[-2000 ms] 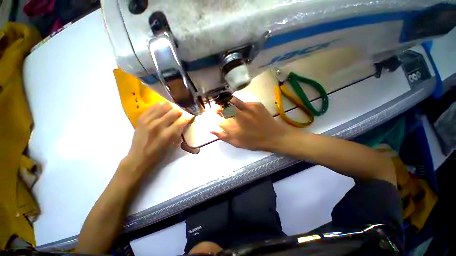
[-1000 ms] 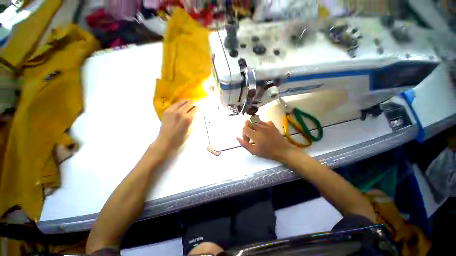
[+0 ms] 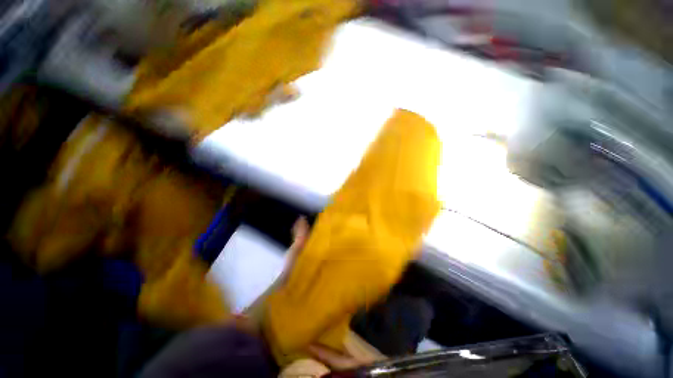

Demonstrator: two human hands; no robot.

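Note:
The picture is strongly blurred. A mustard sleeve panel [image 3: 369,229] slants from the white machine table down over its front edge to my lap, with folds across its lower part. My left hand [image 3: 297,240] is at the panel's left edge, mostly hidden behind the cloth, and holds it. My right hand [image 3: 345,354] is at the panel's lower end near the bottom edge, partly covered by cloth and a dark shiny rim, and grips it there. The sewing machine [image 3: 550,140] is a pale blur at the right, with the cloth away from it.
Larger mustard pieces [image 3: 236,66] lie on the table's left part. Mustard bundles [image 3: 140,214] hang or lie below at left, beside a blue edge [image 3: 214,230]. The yellow-handled scissors [image 3: 557,255] are blurred at right. The table's front edge [image 3: 487,280] runs diagonally.
The view has swung left. The sleeve panel has come from beside the machine head towards my lap. Both hands have moved off the tabletop, and my right hand now holds the panel's lower end.

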